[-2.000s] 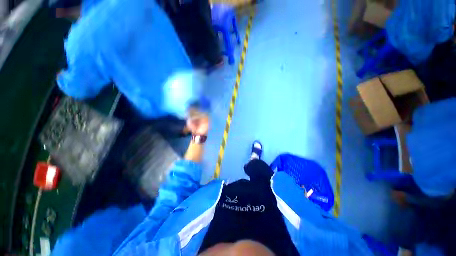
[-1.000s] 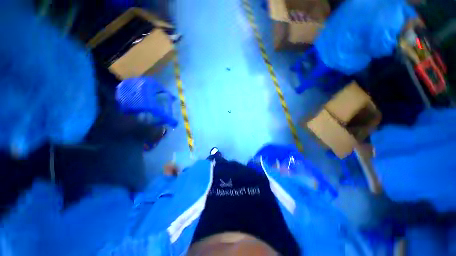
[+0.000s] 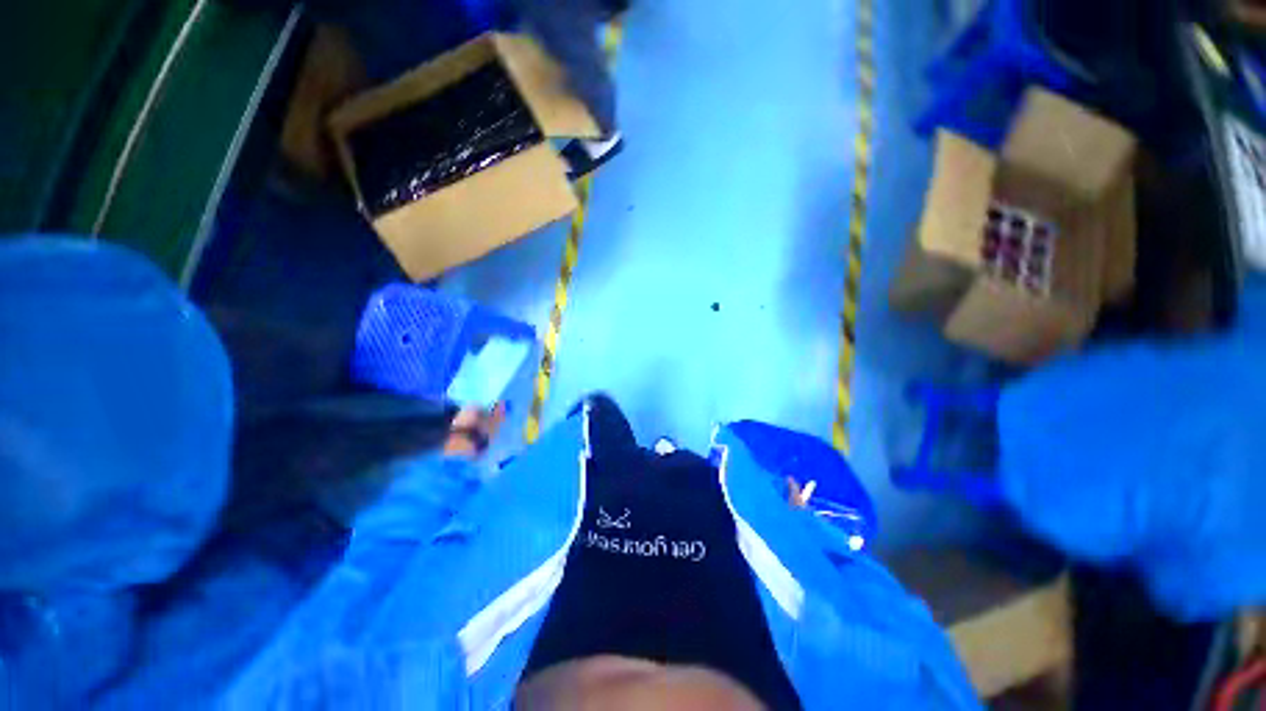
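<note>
My left hand [image 3: 475, 425] is low at the left, its fingers on a small pale blue-white card or slip [image 3: 489, 371]. A blue plastic stool [image 3: 403, 339] stands behind the card. My right hand [image 3: 797, 492] is small and partly hidden beside my right side, on a blue plastic stool [image 3: 801, 457] that hangs next to my smock. A short white stick-like thing shows at the fingers; I cannot tell what it is.
Blue floor [image 3: 708, 208] runs ahead between yellow-black tapes. An open carton with black plastic [image 3: 451, 146] stands left; an open carton with dark red parts [image 3: 1020, 250] stands right. Blue-smocked people sit left [image 3: 104, 417] and right [image 3: 1138, 465]. A green bench is upper left.
The aisle view has moved forward; the black-plastic carton and left stool now show beside me. My left hand has lowered from its raised place, and the card shows more clearly. The right stool stays at my side.
</note>
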